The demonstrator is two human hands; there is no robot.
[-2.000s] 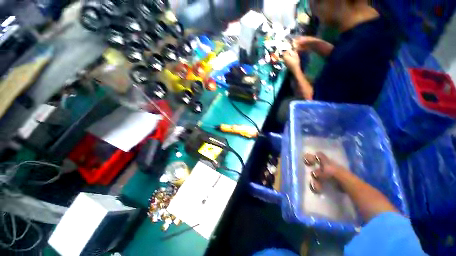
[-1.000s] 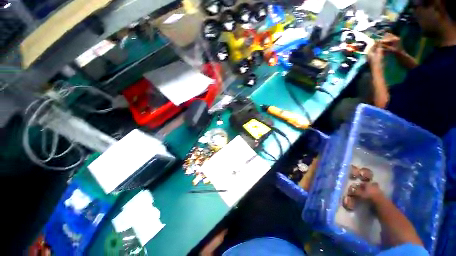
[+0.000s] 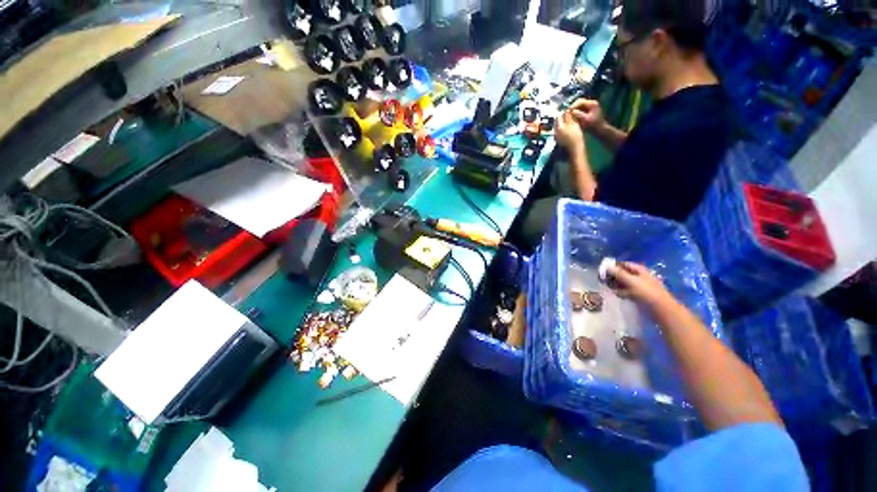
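My right hand [image 3: 635, 282] reaches into the lined blue tote [image 3: 707, 288] at the right and holds a small round housing [image 3: 608, 269] by its fingertips, above the tote's pale bottom. Several brown round housings [image 3: 583, 347] lie on that bottom, two of them close together and others apart. My left hand is not clearly in view; only a small blurred patch of skin shows at the bottom edge near the bench.
The green bench [image 3: 317, 423] holds a component pile [image 3: 322, 344], a white paper sheet [image 3: 404, 332], an iron stand [image 3: 426, 252], an orange-handled iron [image 3: 466, 233], and a white box [image 3: 173, 351]. A seated person [image 3: 673, 144] works beyond the tote. A smaller blue crate [image 3: 495, 351] stands beside it.
The view has swung back. My right hand has moved from among the housings to farther up the tote, with one housing in its fingers. The housings in the tote now lie more spread out.
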